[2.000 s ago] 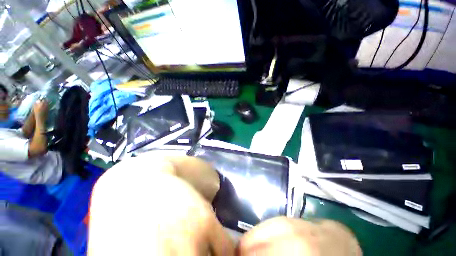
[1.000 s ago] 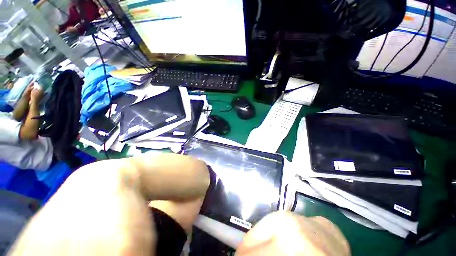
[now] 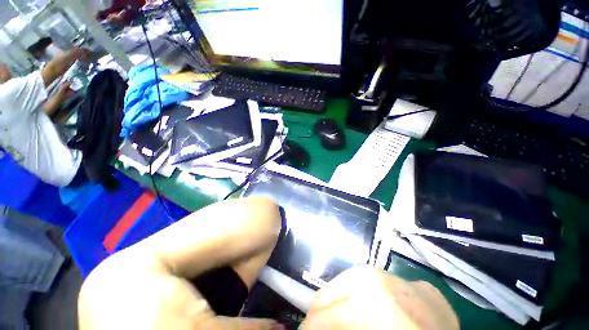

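Observation:
A glossy black screen unit (image 3: 329,225) with a small white label on its lower edge lies in front of me, with white layers under it. My left hand (image 3: 174,271) is large at the lower left. Its fingers curl around a dark object (image 3: 223,290), probably the barcode scanner, mostly hidden by the hand. My right hand (image 3: 381,303) is at the screen's near right corner, cut off by the bottom edge; its fingertips and grip cannot be made out.
Paper-interleaved screen stacks lie left (image 3: 216,132) and right (image 3: 484,200). A label strip (image 3: 374,158), mouse (image 3: 330,133) and keyboard (image 3: 268,91) lie behind. A lit monitor (image 3: 278,32) stands at the back. A blue bin (image 3: 97,225) and a seated person (image 3: 39,122) are left.
The view has shifted, showing more of the blue bin. My left hand has turned, uncovering more of the dark object. The seated person's arm has risen. The screen unit stays between my hands.

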